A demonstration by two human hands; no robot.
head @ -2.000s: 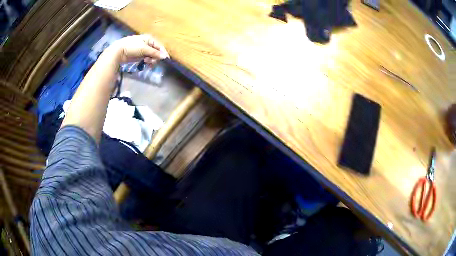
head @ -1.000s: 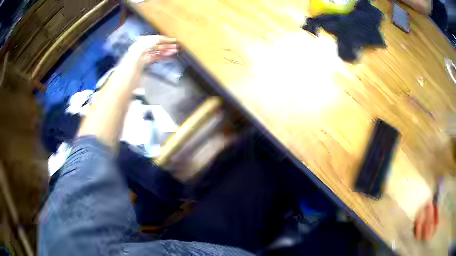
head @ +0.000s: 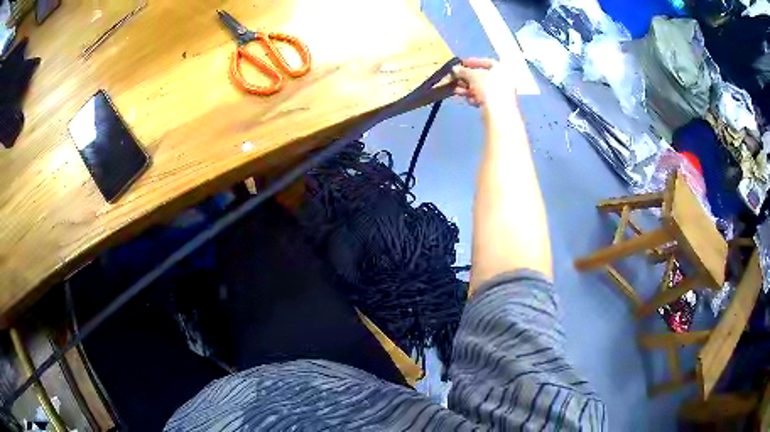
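My right hand [head: 475, 82] pinches a long black band [head: 279, 184] at the table's right corner. The band runs from the fingertips down to the lower left, in front of the table edge, and leaves the picture there. A black tail hangs from the hand toward a large tangled pile of black bands [head: 397, 245] beside my leg. My left hand is not in view. Scissors with orange handles [head: 268, 62] lie on the table near its far side, blades pointing up and left.
The wooden table [head: 186, 118] bears a black phone [head: 108, 146] and black cloth [head: 15, 91] at far left. A wooden stool [head: 692, 232] stands on the blue-grey floor at right, near plastic-bagged goods [head: 591, 51].
The view has swung to the right. My left hand, earlier at the table's left corner, is out of the picture. My right hand, the stretched band and the black pile now show.
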